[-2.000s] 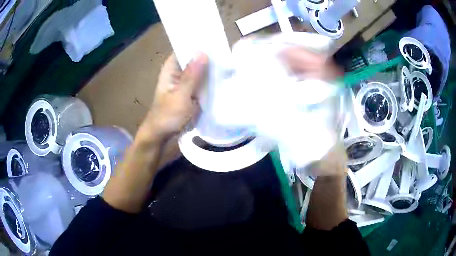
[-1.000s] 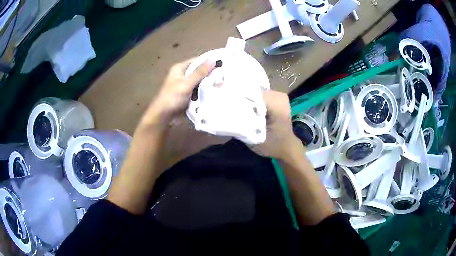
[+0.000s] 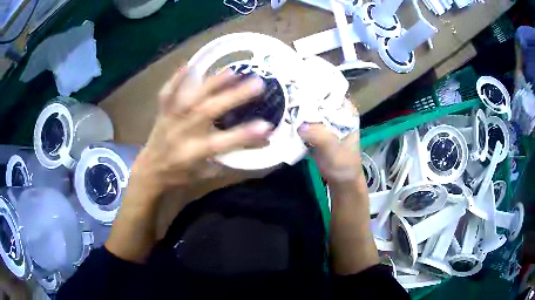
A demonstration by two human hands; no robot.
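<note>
A wide white ring [image 3: 252,159] with a curved slot and a glossy dark centre disc [image 3: 274,104] is held up in front of me, its face towards the camera. My left hand [image 3: 196,126] is on its left side, with blurred fingers spread across the disc. My right hand [image 3: 335,155] is at the right edge, its thumb near the rim. A crumpled white cloth [image 3: 328,96] is bunched in the right hand against the ring. The ring's back and most of the right fingers are hidden.
Clear and frosted units with white rings [image 3: 101,183] stand at the left. A green crate [image 3: 405,120] heaped with ringed stems is at the right. White bracket parts [image 3: 396,54] lie on the brown board [image 3: 138,96]. A thin white sheet [image 3: 76,61] lies at the upper left.
The held piece showed its white back with small holes; now its dark centre faces me. My left fingers have moved across its face. The white cloth now shows at my right hand.
</note>
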